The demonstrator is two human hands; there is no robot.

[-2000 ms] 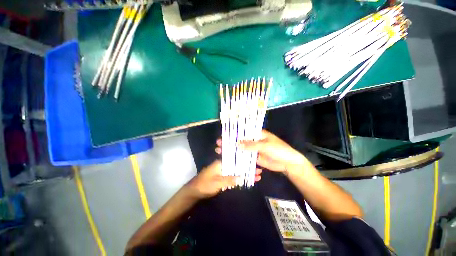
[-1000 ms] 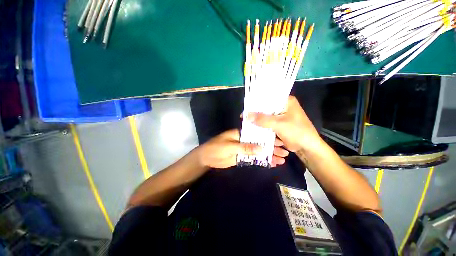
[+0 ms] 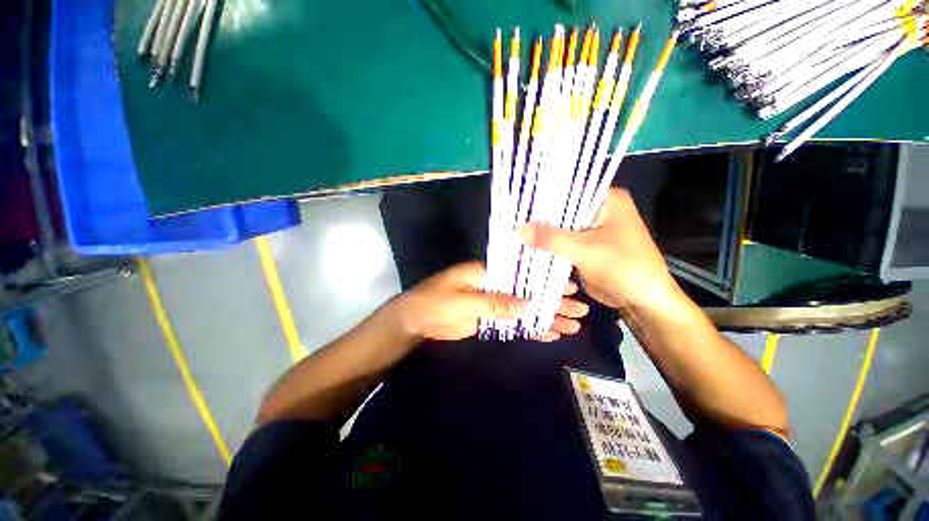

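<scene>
A fanned bunch of white wires (image 3: 540, 183) with orange-yellow tips pointing away from me is held over my lap, the tips over the table edge. My left hand (image 3: 448, 303) is shut on the near ends, thumb on top. My right hand (image 3: 601, 254) is shut on the right side of the bunch, a little higher, with the thumb across the wires. Some fingers are hidden under the wires. Both hands are bare.
The green tabletop (image 3: 306, 122) lies ahead. A pile of white wires (image 3: 805, 61) is at the right and several greyer wires (image 3: 180, 41) at the left. Dark green handles (image 3: 455, 36) show at the top. A blue tray (image 3: 92, 173) is at the left edge. A reel (image 3: 815, 313) is below right.
The view has moved closer over my lap, with the machine base out of view. The wires have spread wider at the tips, the rightmost one leaning out. Both hands still hold the bunch.
</scene>
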